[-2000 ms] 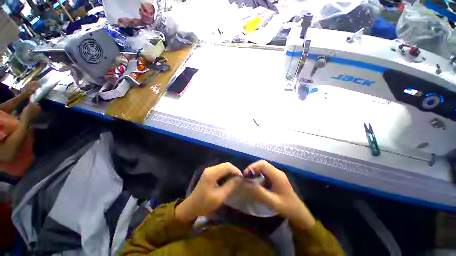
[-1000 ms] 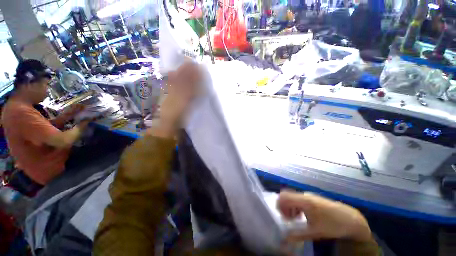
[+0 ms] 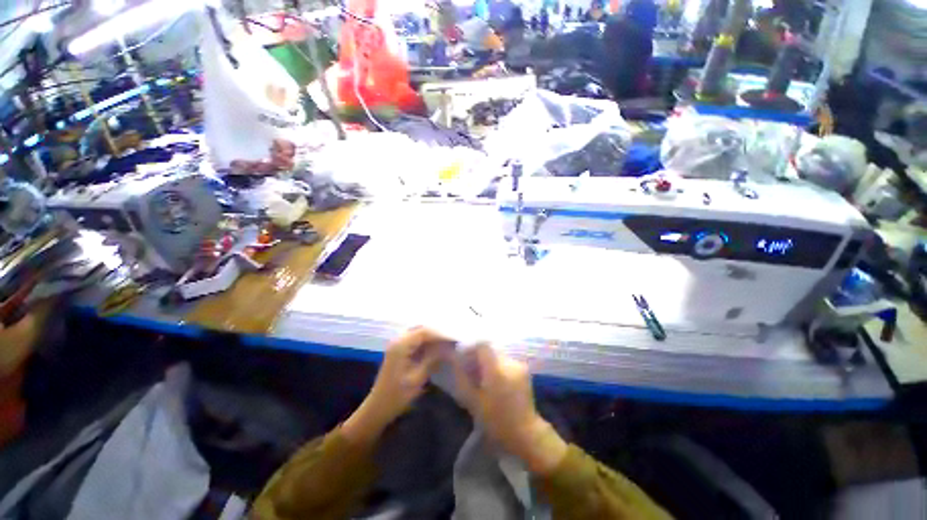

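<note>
My left hand [image 3: 409, 371] and my right hand [image 3: 496, 391] are close together at the table's front edge, fingertips pinching a light grey fabric piece [image 3: 480, 472]. The fabric hangs down below my right hand towards my lap. The part between my fingertips is blurred and washed out by glare. The white sewing machine [image 3: 651, 244] stands behind and to the right, with its needle area [image 3: 523, 239] beyond my hands. No fabric can be made out under the needle.
Thread snips [image 3: 649, 317] lie right on the white table [image 3: 386, 274]. A smartphone [image 3: 344, 256] lies left, beside a brown wooden table part [image 3: 295, 269] with clutter and a grey motor-like box [image 3: 181, 218]. Grey fabric [image 3: 142, 452] is heaped lower left. Another person's arm [image 3: 15, 350] shows far left.
My left hand has come down from its raised position with the long fabric, and both hands are now together at the table edge. The view has turned, so the machine appears further left.
</note>
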